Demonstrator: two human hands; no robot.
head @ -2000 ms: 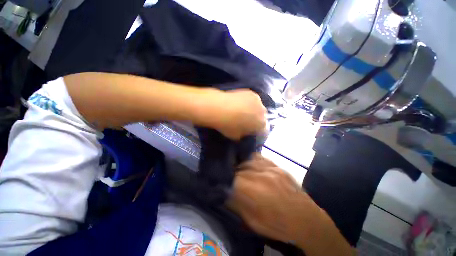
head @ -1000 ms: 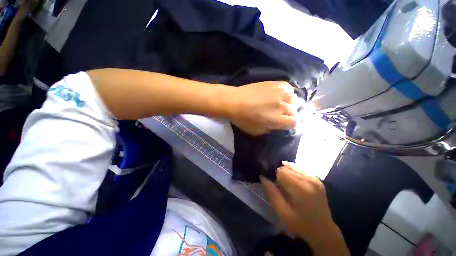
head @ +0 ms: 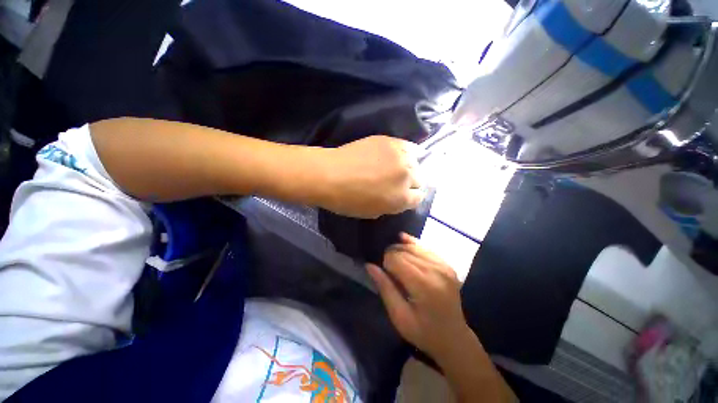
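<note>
The black garment piece [head: 366,236] lies on the white machine bed [head: 457,212], left of the needle area, with loose folds behind my left arm. My left hand [head: 378,177] is closed on the cloth near the bright glare under the machine head. My right hand [head: 417,287] pinches the near edge of the same cloth, below and slightly right of my left hand. The white sewing machine head [head: 582,86] with blue stripes stands at the upper right. The needle and presser foot are lost in glare.
A flat black cut panel [head: 543,260] lies right of the hands, under the machine arm. A ruler scale [head: 287,220] runs along the table's front edge. A clear bag with something pink [head: 652,338] is at the lower right. More black cloth [head: 102,63] lies at the upper left.
Since one second ago the view has shifted, so the hands and machine appear further left. Both hands stay on the cloth. Earlier, the right hand was blurred and nearer the left.
</note>
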